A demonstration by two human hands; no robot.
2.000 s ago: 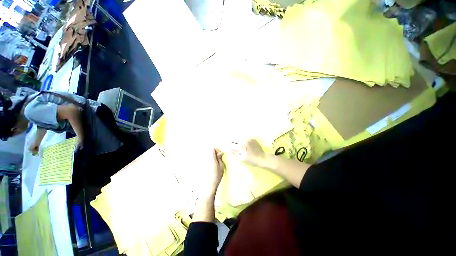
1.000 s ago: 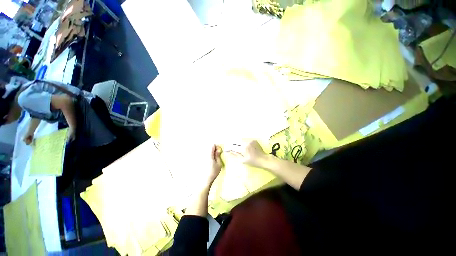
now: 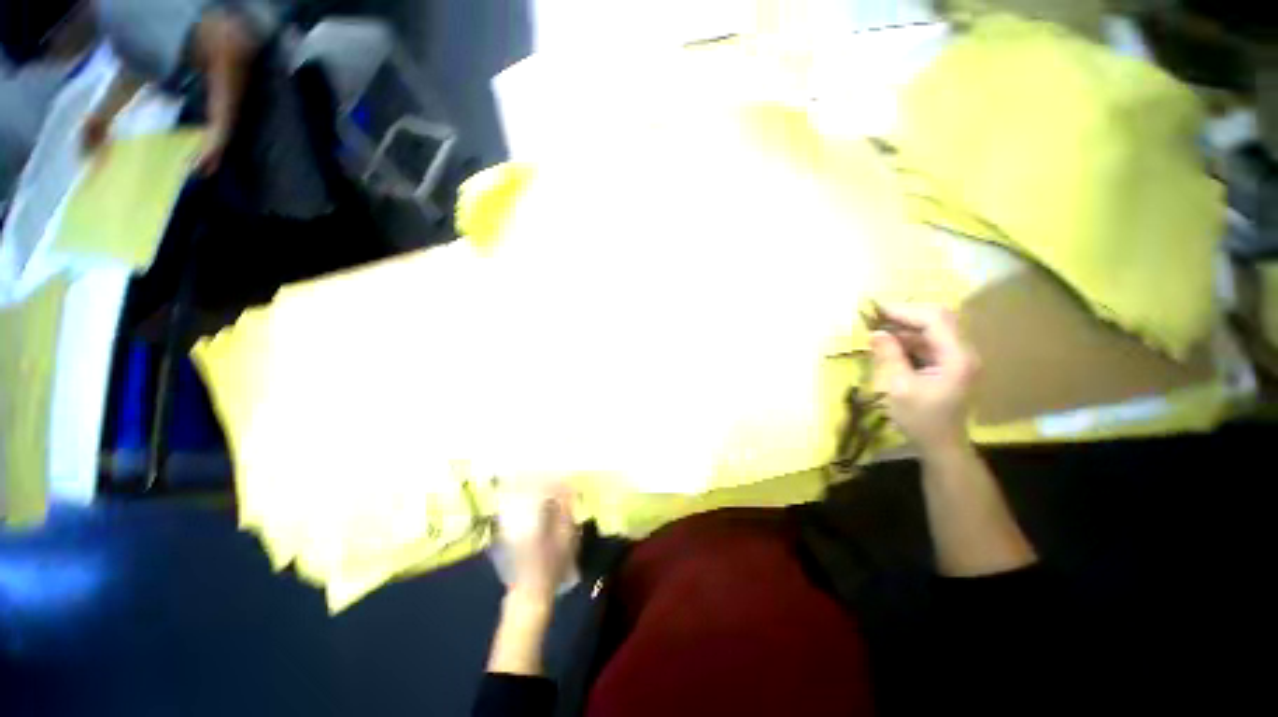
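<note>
Yellow fabric pieces (image 3: 673,308) lie broad and flat in front of me, mostly glared to white. My right hand (image 3: 925,381) is raised over their right side, fingers bent around a small dark tool (image 3: 897,331), perhaps thread snips. Dark cord or loops (image 3: 858,427) lie just left of that wrist. My left hand (image 3: 537,539) is at the near edge of the left stack of yellow panels (image 3: 266,434); blur and glare hide whether it grips anything.
Another stack of yellow panels (image 3: 1065,168) lies at the upper right, beside brown cardboard (image 3: 1044,350). A person (image 3: 280,126) stands at another table on the left, holding a yellow piece (image 3: 126,196). A white-framed stool (image 3: 407,154) stands near them.
The view has turned and blurred. My hands, together at the middle before, are now apart: the left is down at the near edge, the right has moved right with the dark tool now visible.
</note>
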